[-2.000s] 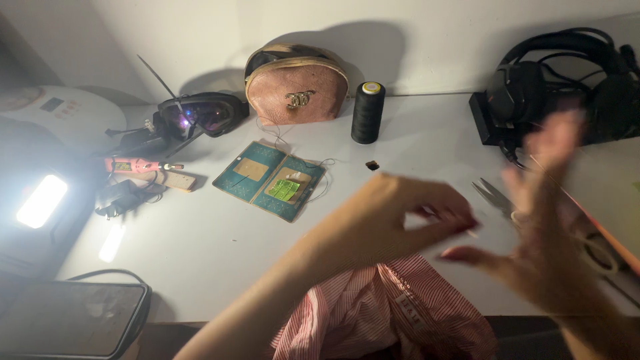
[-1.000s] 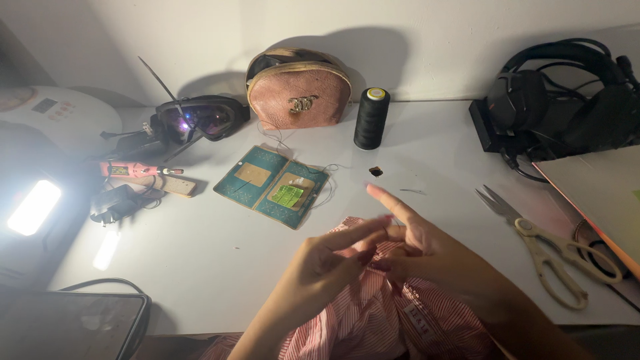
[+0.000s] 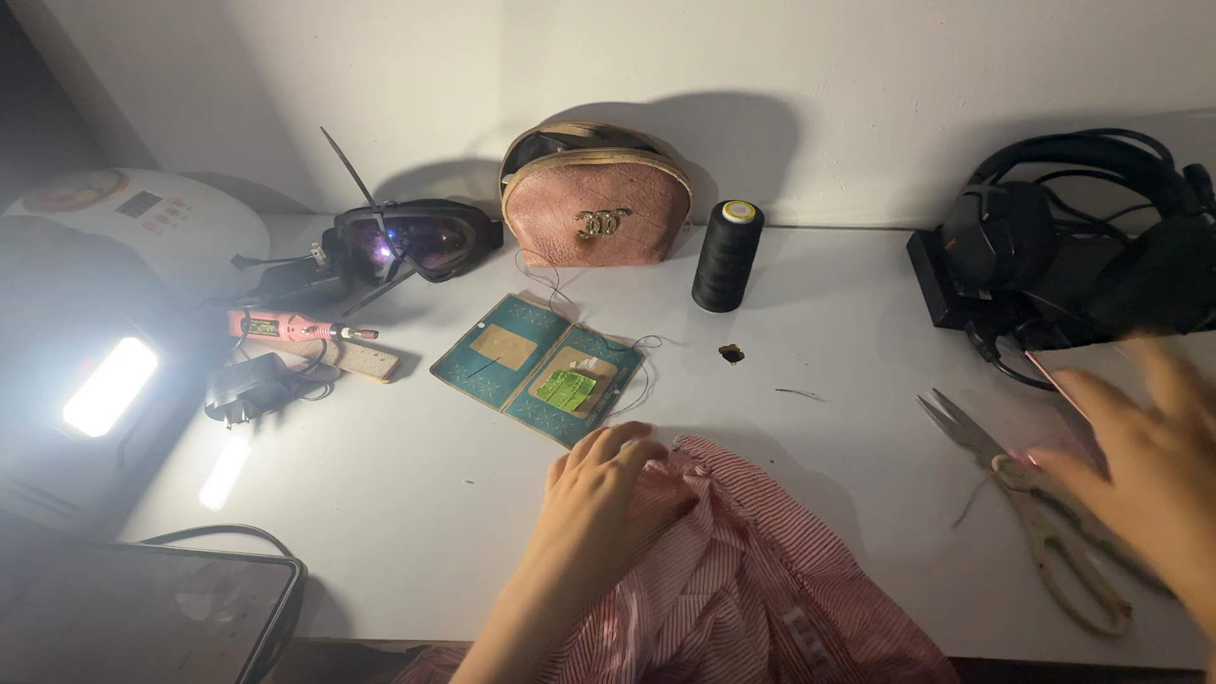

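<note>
My left hand (image 3: 598, 489) grips the upper edge of a red-and-white striped cloth garment (image 3: 741, 570) at the table's front. My right hand (image 3: 1130, 446), blurred, is raised with fingers apart over the scissors (image 3: 1035, 513), whose beige handles point toward me. Beyond my left hand lies an open teal needle booklet (image 3: 503, 332) with a green patch and a needle on it, and loose dark thread beside it. A spool of black thread (image 3: 728, 256) stands upright behind. A small dark piece (image 3: 731, 353) and a bit of thread (image 3: 800, 393) lie on the white table.
A pink pouch (image 3: 598, 204) stands against the wall, with goggles (image 3: 413, 237) to its left. A pink rotary tool (image 3: 294, 327), a black adapter (image 3: 249, 388) and a lit lamp (image 3: 111, 388) are at left. A dark-framed tray (image 3: 152, 608) is front left; a black headset (image 3: 1054, 228) is back right.
My hands were together above the garment a second ago. Now they are apart: the right has moved to the right over the scissors, and the left has closed on the garment.
</note>
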